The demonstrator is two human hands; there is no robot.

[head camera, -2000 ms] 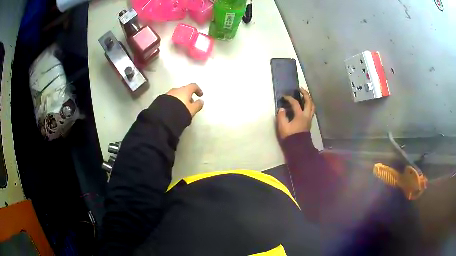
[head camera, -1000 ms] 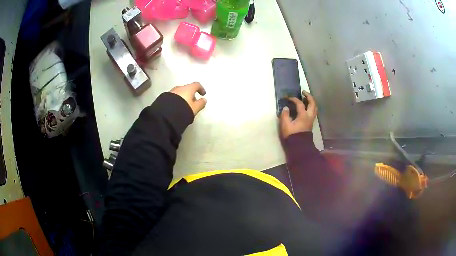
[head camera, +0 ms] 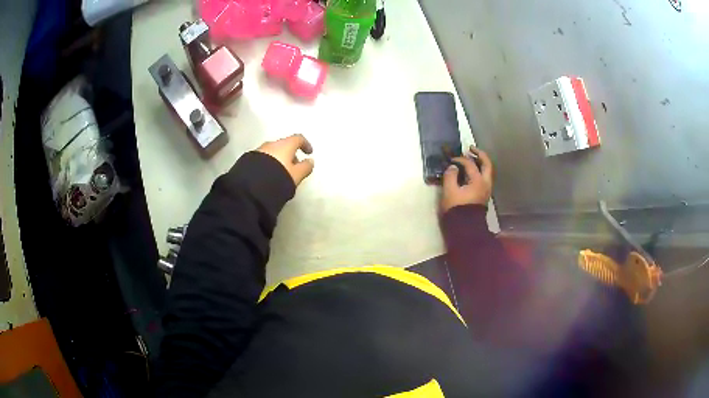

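A flat black mobile phone (head camera: 438, 128) lies on the white-topped table (head camera: 350, 221) near its right edge. My right hand (head camera: 469, 180) rests at the phone's lower right corner, fingers bent, with fingertips at or over the lower part of the screen; the phone lies flat and is not gripped. My left hand (head camera: 291, 158) rests on the table left of the middle, thumb and fingers curled and apart, with nothing seen in it.
Pink moulded parts (head camera: 295, 70), a green bottle (head camera: 347, 33), a metal bar fixture with knobs (head camera: 186, 105) and a metal block (head camera: 218, 73) stand at the back. Metal cylinders (head camera: 172, 247) lie at the left edge. A socket outlet (head camera: 565, 115) and orange-handled tool (head camera: 622, 274) are right.
My right hand has shifted slightly right and off the phone toward its lower right corner. My left hand has stayed in place. The view has shifted slightly.
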